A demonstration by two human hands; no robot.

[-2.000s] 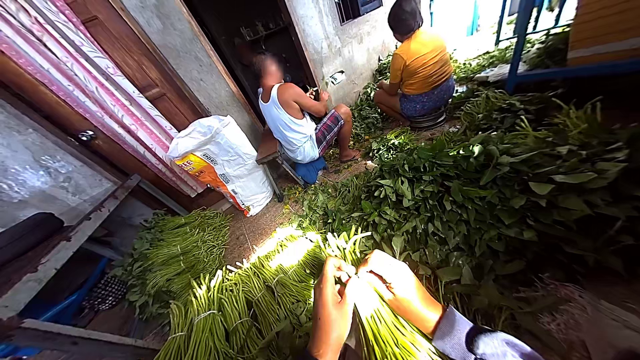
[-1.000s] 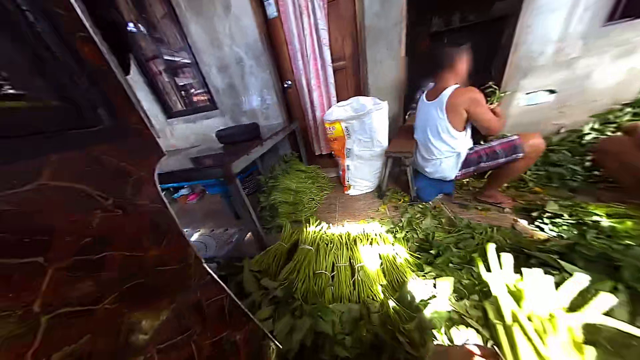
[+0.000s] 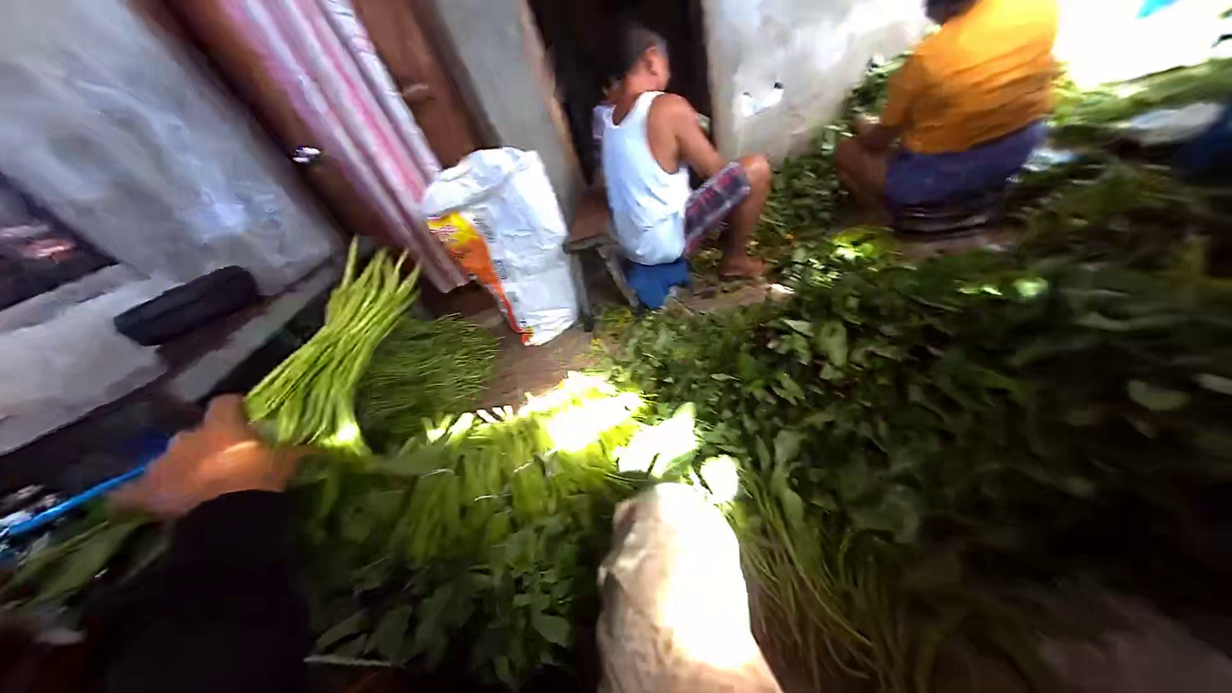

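My left hand [image 3: 217, 457], blurred and in a dark sleeve, is closed around the lower end of a bundle of long green leafy-vegetable stems [image 3: 332, 361]. The cut stem ends point up and away from me. Below and right of it, tied stem bundles [image 3: 510, 472] lie side by side, partly in bright sun, with leaves toward me. My right hand is not in view. A pale sunlit form [image 3: 674, 587] rises at the bottom middle; whether it is a knee or a sleeve I cannot tell. Loose leafy stems [image 3: 808, 558] lie right of it.
A heap of leafy greens [image 3: 924, 385] covers the right side. A white woven sack [image 3: 525, 245] stands by the curtain [image 3: 356, 125]. One person in a white top [image 3: 645, 183] and another in an orange top [image 3: 982, 87] sit beyond. A bench [image 3: 250, 337] stands left.
Two seconds ago both my hands were on a bundle at the bottom middle; now my left hand holds a bundle up at the left and my right hand is out of view. The view has swung about.
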